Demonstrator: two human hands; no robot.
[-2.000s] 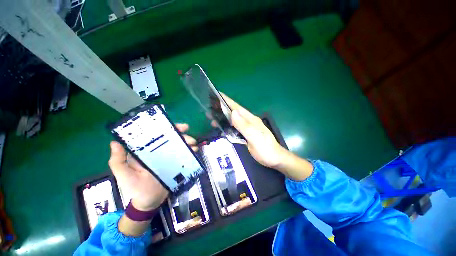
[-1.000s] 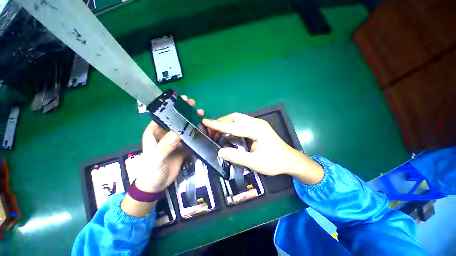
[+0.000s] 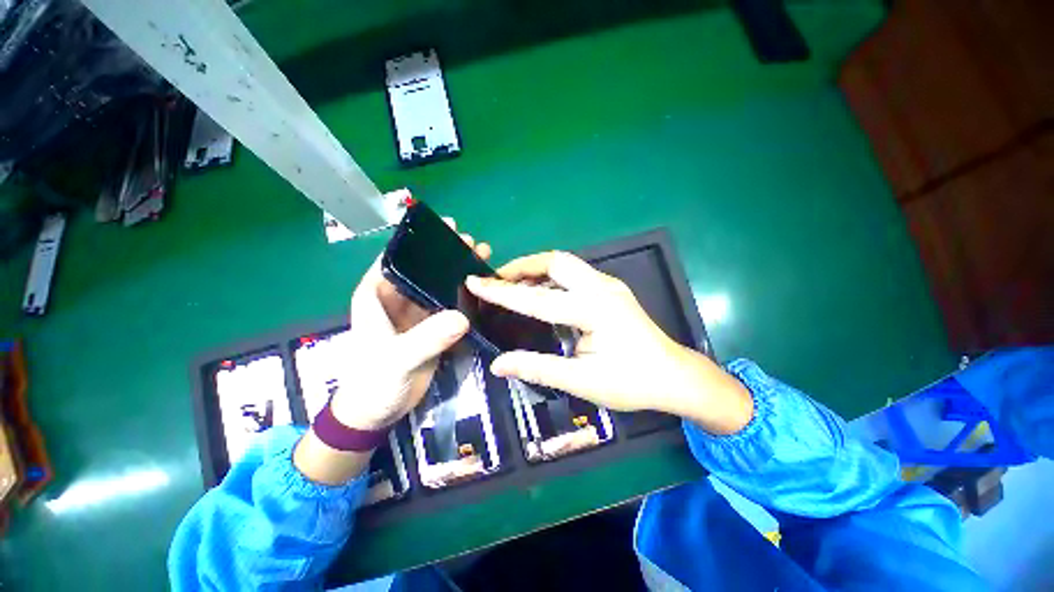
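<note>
My left hand (image 3: 387, 347), with a dark red wristband, holds a phone assembly (image 3: 445, 268) tilted above the tray, its glossy black screen side up and a red pull tab (image 3: 410, 202) at its top corner. My right hand (image 3: 601, 335) has its fingers and thumb on the lower end of the same assembly. The frame's inner side is hidden under the screen. Below, the black tray (image 3: 682, 272) holds several screens, silvery backs up with flex cables, such as the one at its left (image 3: 252, 405). The hands partly cover the tray.
A single middle frame (image 3: 423, 106) lies beyond the hands. A pale metal post (image 3: 254, 104) rises at the upper left, beside black plastic-wrapped stock (image 3: 69, 81). More frames lie at left. An orange fixture (image 3: 23, 428) is at the left edge, brown boxes (image 3: 971, 150) at right.
The screen, which came from the right hand, now lies flat over the frame in the left hand, covering its inner side. Both hands are now on the assembly.
</note>
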